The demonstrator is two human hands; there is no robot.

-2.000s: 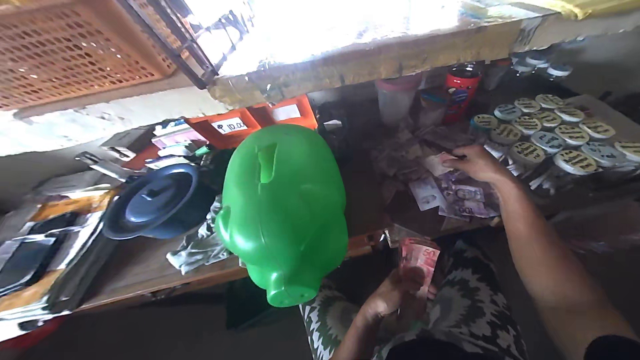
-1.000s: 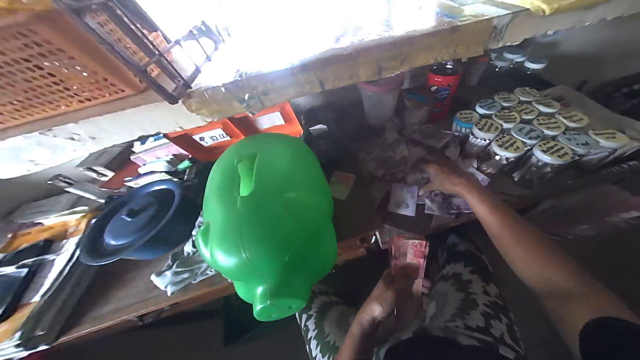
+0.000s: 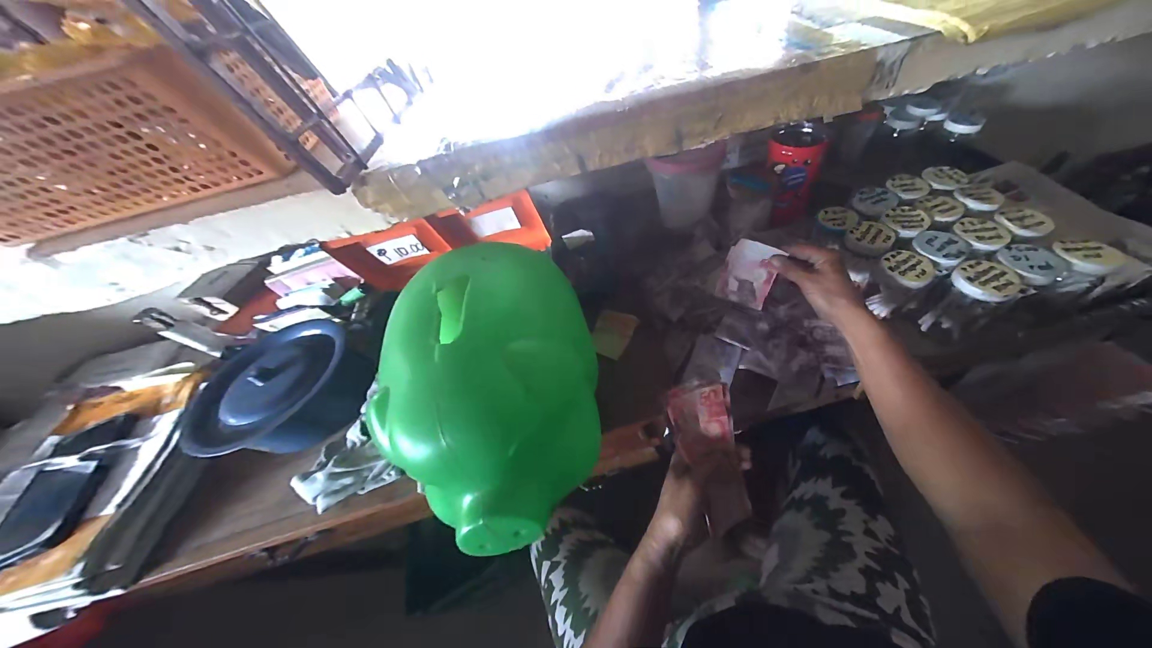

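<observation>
My left hand [image 3: 691, 490] grips a stack of red banknotes [image 3: 700, 416] upright above my lap. Between the fingertips of my right hand [image 3: 814, 274] is a single reddish banknote [image 3: 751, 273], held above the table. Loose banknotes [image 3: 787, 337] lie in a dark, blurred heap beneath it. To the left of both hands stands a large green plastic piggy bank [image 3: 490, 360], its top slot and snout facing me.
Lidded jars [image 3: 981, 229] stand in rows at the right. A red bottle [image 3: 796, 175] is behind the heap. Orange bins [image 3: 387, 256], a dark blue lidded pot [image 3: 270, 387] and a cloth [image 3: 346, 472] are left. A ledge [image 3: 630, 135] overhangs the table; an orange basket [image 3: 135, 144] is upper left.
My right hand has risen from the heap and now holds up a banknote. My left hand still grips its stack.
</observation>
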